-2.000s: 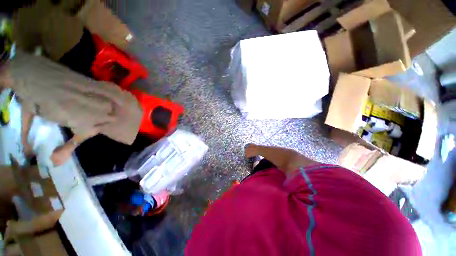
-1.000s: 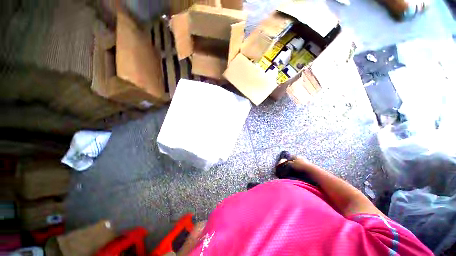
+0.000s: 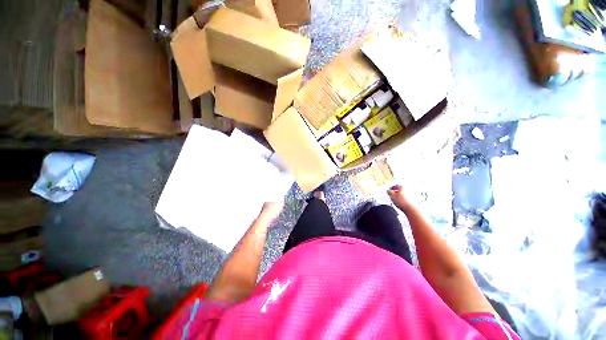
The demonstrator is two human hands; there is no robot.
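Note:
An open brown carton (image 3: 307,147) stands on the floor in front of me, with several yellow and white retail boxes (image 3: 384,126) inside. My left hand (image 3: 271,211) is at the right edge of a large white block-shaped bundle (image 3: 211,182); its fingers are washed out, and I cannot tell if it grips anything. A white piece also shows just above that hand. My right hand (image 3: 397,192) hangs low near the carton's front side; its fingers are small and blurred, and whether they hold anything is unclear.
Another open carton (image 3: 249,46) and stacked cardboard (image 3: 126,73) stand at the back left. Red stools (image 3: 119,312) are at the lower left. A white bag (image 3: 63,174) lies on the floor. Clear plastic sheeting (image 3: 525,265) lies at the right. Another person's hand (image 3: 558,63) shows at the upper right.
My view has turned from the stools and bench toward the cartons. I am closer to the open carton. My left arm has come into view beside the white bundle, and both arms now reach forward.

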